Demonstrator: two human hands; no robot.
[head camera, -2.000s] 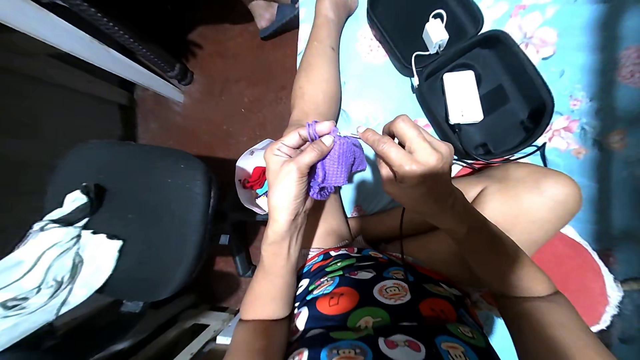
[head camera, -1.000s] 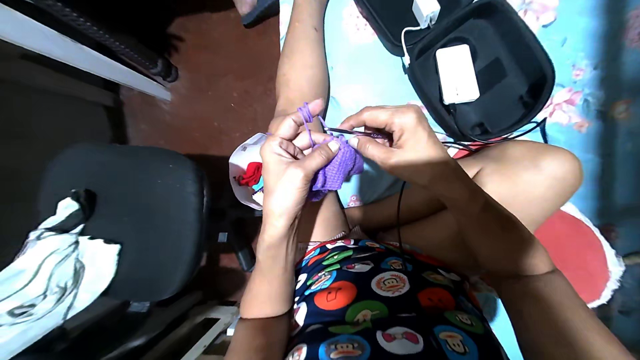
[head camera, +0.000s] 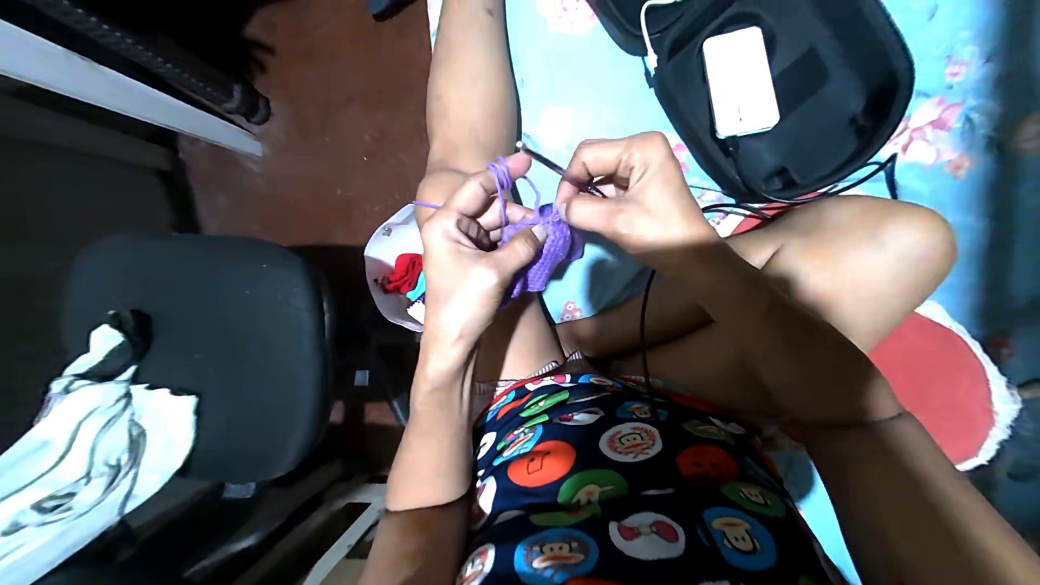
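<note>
Purple crocheted fabric (head camera: 546, 248) hangs between my two hands above my lap. My left hand (head camera: 479, 236) pinches its left part between thumb and fingers, with purple yarn (head camera: 501, 180) looped around a raised finger. The dark crochet hook (head camera: 552, 166) is in my right hand (head camera: 630, 195), its tip pointing up and left, close to the raised left fingertip. The right thumb and finger are also at the fabric's upper right edge. Part of the fabric is hidden behind my left thumb.
A white container (head camera: 390, 264) with red and other coloured pieces stands beyond my left wrist. At left is a black chair (head camera: 244, 349) with a white cloth (head camera: 106, 431). An open black case (head camera: 804, 97) holds a white device (head camera: 741, 81); black cables (head camera: 845, 191) run beside my bent knee.
The hook was lower, at the fabric, one second ago; its tip is now raised clear of the fabric. The fabric, spread wide two seconds ago, is now more bunched in my hands.
</note>
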